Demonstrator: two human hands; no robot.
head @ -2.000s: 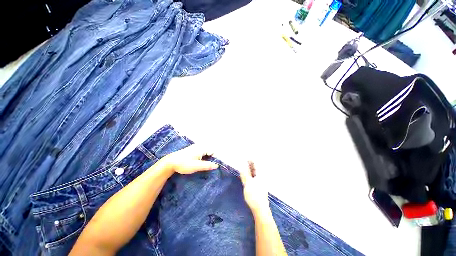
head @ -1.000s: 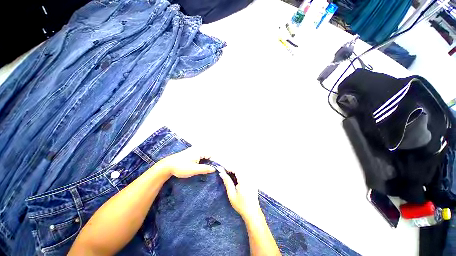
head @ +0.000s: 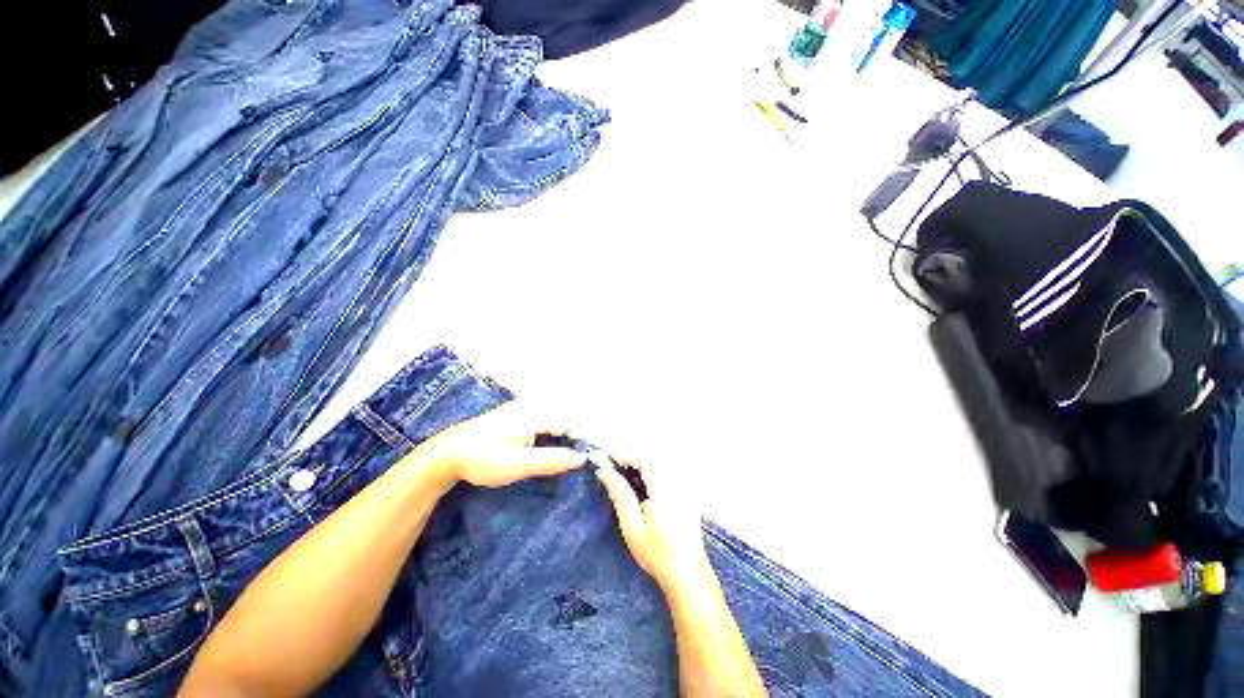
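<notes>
Blue denim jeans (head: 519, 586) with dark motifs lie before me, waistband to the left, a leg running to the lower right. My left hand (head: 512, 453) holds the side seam edge near the waistband, thumb on top. My right hand (head: 644, 511) holds the same edge just to the right. The fingertips of both hands nearly meet at the seam. A small dark shape shows at each hand; I cannot tell whether either is a tool. The fingers under the cloth edge are hidden.
A jeans pile (head: 259, 232) covers the left of the white table (head: 682, 273). A black bundle with white stripes (head: 1091, 314) lies right, with a phone (head: 1041, 562) and red-labelled bottle (head: 1139, 573) below. Bottles (head: 812, 38) and a yellow tool (head: 774, 120) are at the far side.
My right hand has moved left along the seam, close to my left hand, and the edge between them is bunched. Over the last second the hands have hardly moved.
</notes>
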